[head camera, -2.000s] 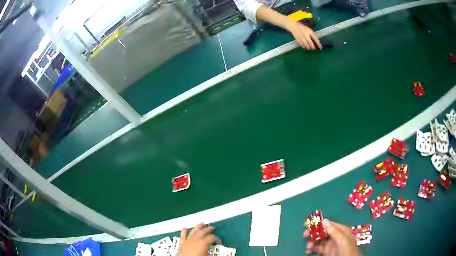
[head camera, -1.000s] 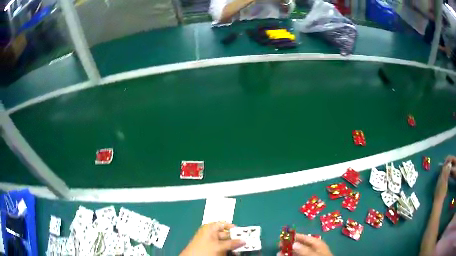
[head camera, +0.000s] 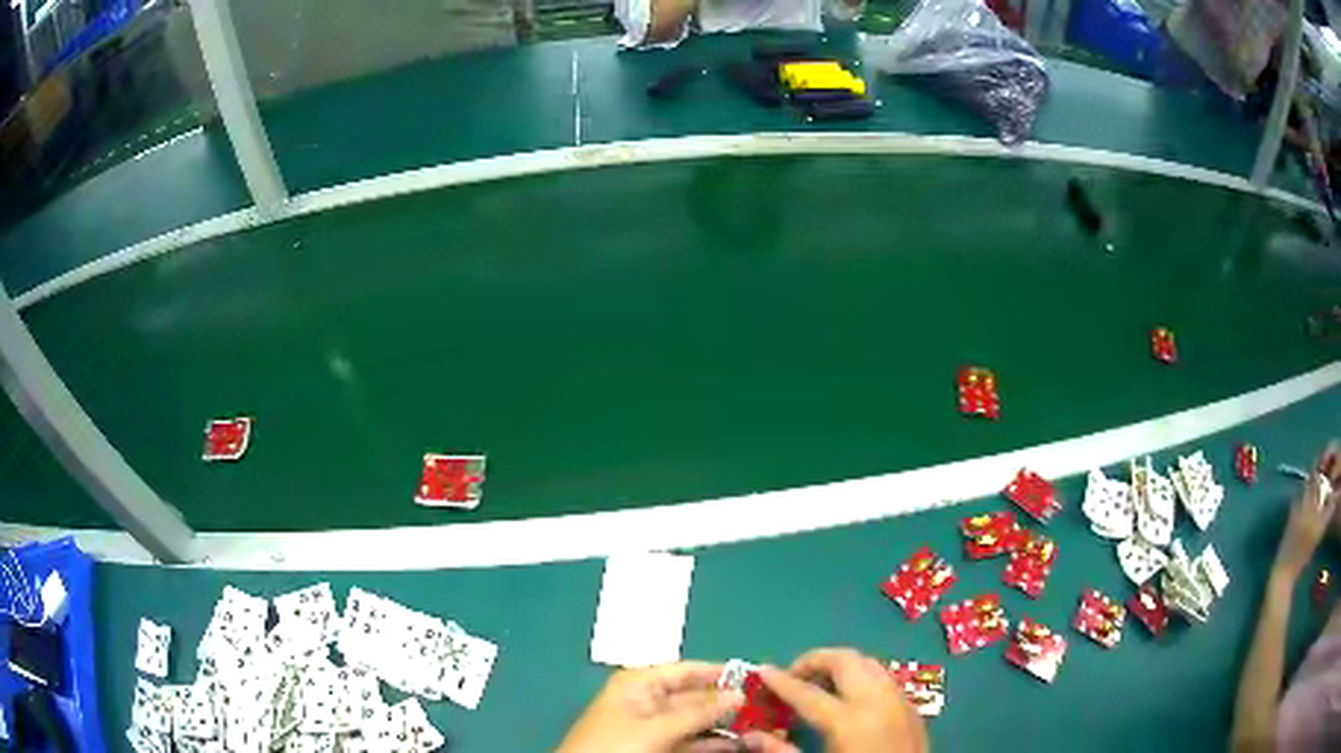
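Note:
My left hand (head camera: 655, 709) and my right hand (head camera: 853, 703) meet at the bottom centre. Between their fingers is a red circuit board (head camera: 760, 709) against a white plate (head camera: 734, 675); my left hand grips the plate side and my right hand the board. The fingers hide part of both, so I cannot tell if they are joined. A blank white sheet (head camera: 643, 609) lies flat just ahead of my left hand. Loose red boards (head camera: 974, 624) lie right of my hands. White plates (head camera: 294, 669) are heaped at left.
The green belt (head camera: 662, 324) carries red boards, two with white rims at left, and a black piece (head camera: 1084, 206). A blue tray (head camera: 59, 647) stands far left. More white plates (head camera: 1154, 508) and another person's arm (head camera: 1277, 633) are at right. Black and yellow items and a clear bag (head camera: 971, 66) lie opposite.
My hands have come together, bringing the white plate and red board into contact. The pieces on the belt have shifted left. The other person's arm at right has moved slightly.

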